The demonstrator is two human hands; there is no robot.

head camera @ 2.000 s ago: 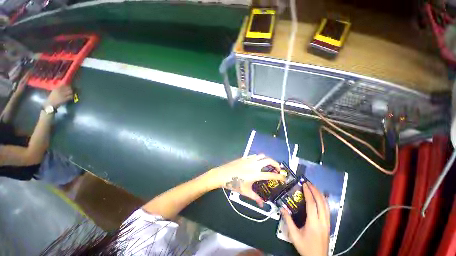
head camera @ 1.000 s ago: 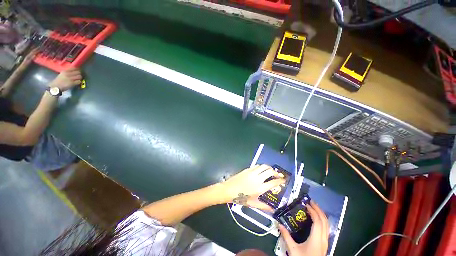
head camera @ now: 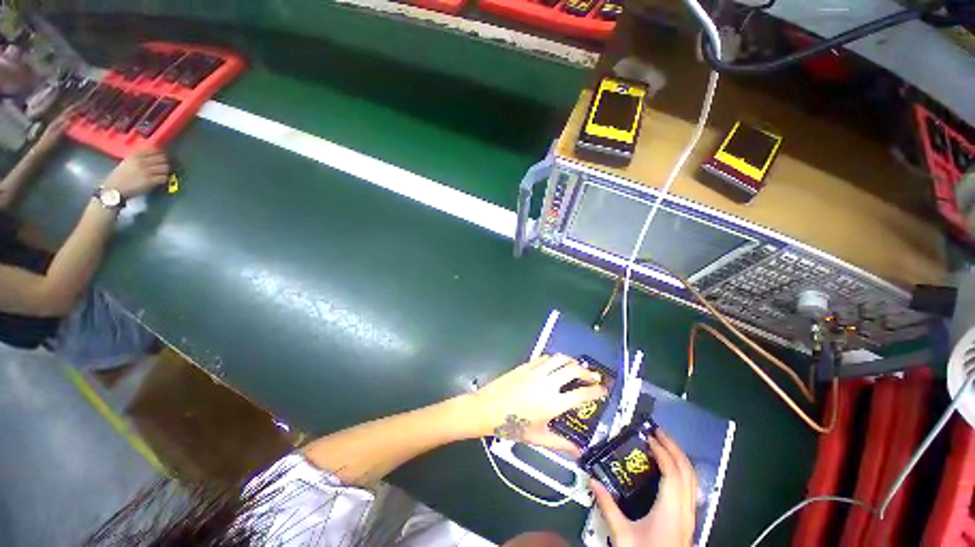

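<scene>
My left hand [head camera: 538,397] is closed around a black handheld device [head camera: 584,415] with yellow print, over the left blue plate [head camera: 565,340]. My right hand [head camera: 665,494] grips a second black device [head camera: 631,466] by its sides, above the right blue plate [head camera: 703,436]. The device in my right hand is tilted, its printed face up. A white cable [head camera: 628,310] hangs down between the two devices; fingers and devices hide where it ends.
A grey tester [head camera: 663,231] stands behind the plates, with two yellow-black devices [head camera: 613,115] on top. Copper-brown cables [head camera: 738,340] loop in front of it. Red trays [head camera: 868,454] stand at right. At left, another person's hands are by a red tray [head camera: 160,128].
The two devices were close together and are now farther apart, the right one lower. My left hand stays on its device. The camera view has shifted.
</scene>
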